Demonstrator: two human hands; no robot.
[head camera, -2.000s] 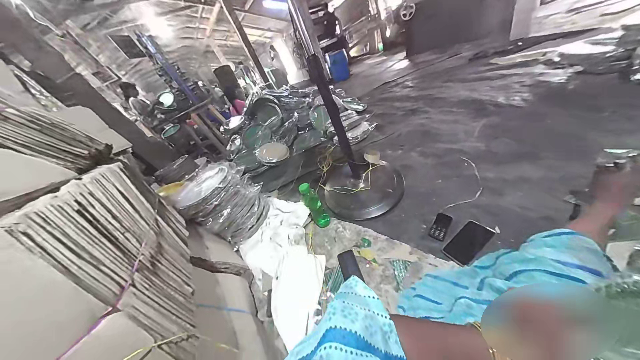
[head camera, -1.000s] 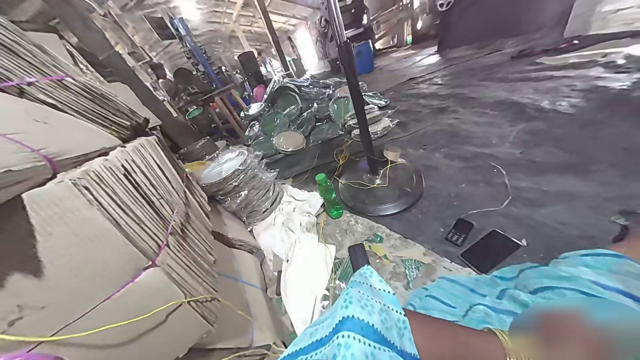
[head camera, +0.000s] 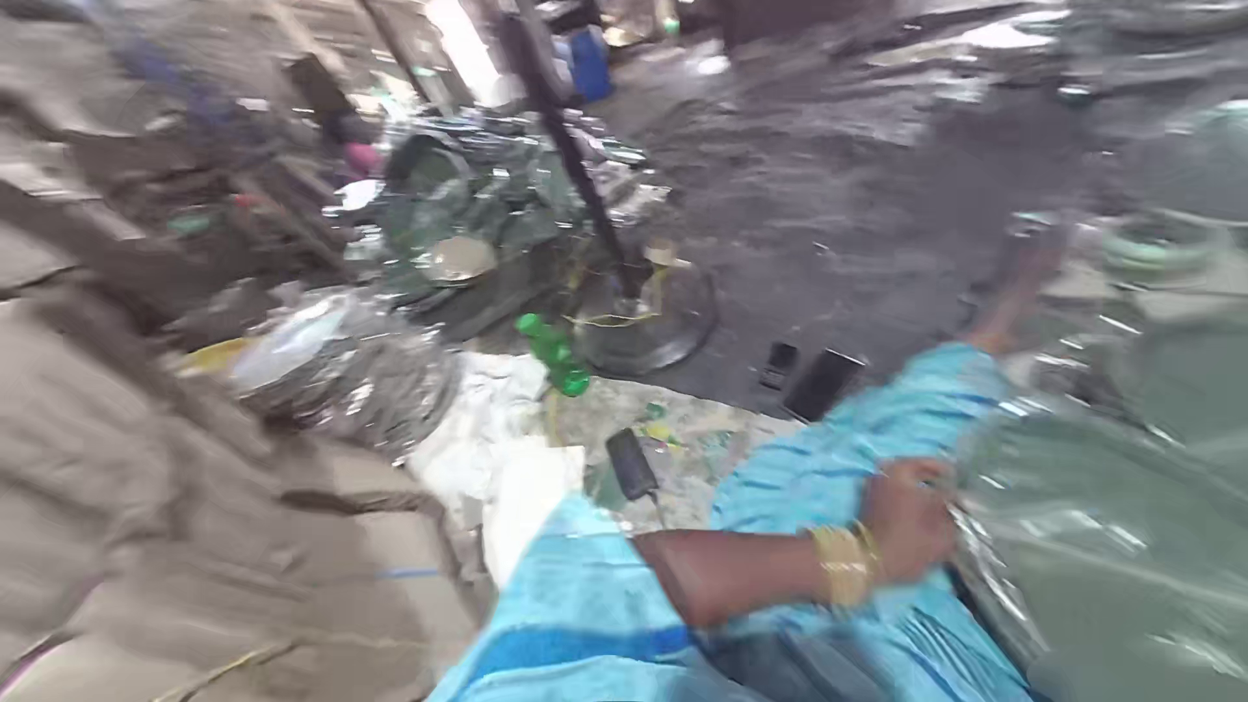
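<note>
My left hand (head camera: 909, 522), with gold-coloured bangles at the wrist, is closed on the edge of a stack of green round pieces in clear plastic wrap (head camera: 1121, 546) at the lower right. The forearm crosses my lap over the blue patterned garment (head camera: 858, 439). My right hand is not in view. Beyond my knee a mobile phone with a keypad (head camera: 779, 365) and a dark flat phone or tablet (head camera: 824, 385) lie on the floor. A black oblong device (head camera: 632, 464) with a cord is on the sheet in front of me. The picture is blurred.
Stacked cardboard (head camera: 127, 468) fills the left side. A green plastic bottle (head camera: 554, 355) lies beside the round base of a metal stand (head camera: 648, 336). Plastic-wrapped round items (head camera: 351, 375) and a larger heap of them (head camera: 487, 190) are behind. White cloth (head camera: 478, 409) lies near the cardboard.
The view has swung to the right and is blurred. My left hand now shows at the plastic-wrapped stack, which takes up the lower right; before, the hand was blurred at the lower edge.
</note>
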